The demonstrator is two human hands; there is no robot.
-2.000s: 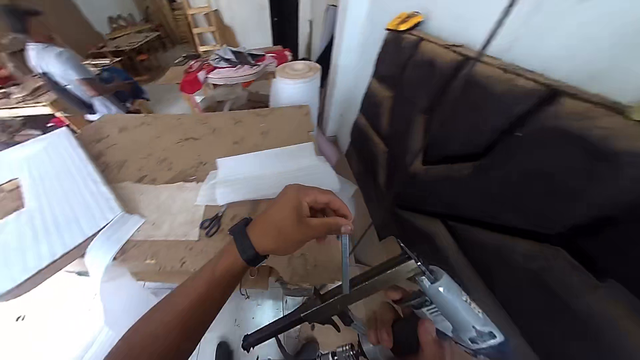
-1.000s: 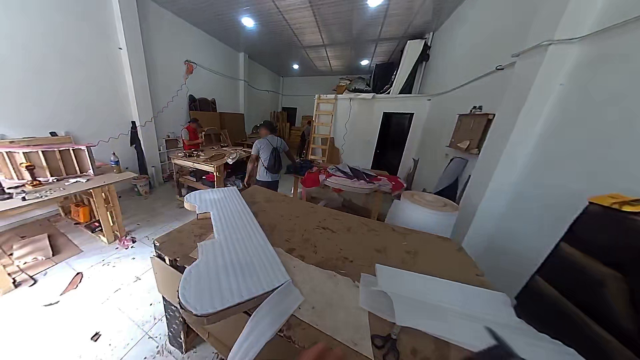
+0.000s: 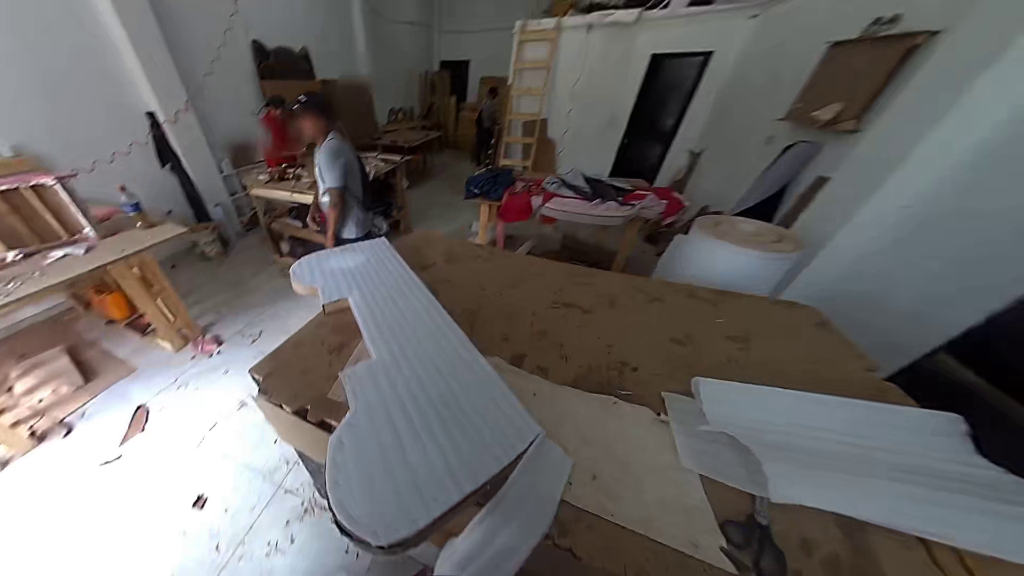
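Neither of my hands is in the frame. Before me stands a large brown-covered worktable (image 3: 640, 328). On its left part lies a cut-out panel covered in white ribbed foam sheet (image 3: 424, 400), with a loose white strip (image 3: 512, 512) against its near end. A beige piece of fabric or paper (image 3: 616, 456) lies flat to the right of the panel. Scissors with dark handles (image 3: 754, 540) rest at the bottom right, their blades partly under another white foam sheet (image 3: 864, 456).
A big white roll (image 3: 728, 260) stands beyond the table's far edge. Behind are a table with red and grey fabrics (image 3: 592, 200), a wooden ladder (image 3: 530, 96) and a person in a grey shirt (image 3: 340, 176). Another wooden workbench (image 3: 96, 256) stands at left; scraps lie on the floor.
Two seconds ago my hands showed, one pinching a narrow strip, the other by a grey air-powered tool; now both are out of view. The view has swung up and left. The person in grey has turned.
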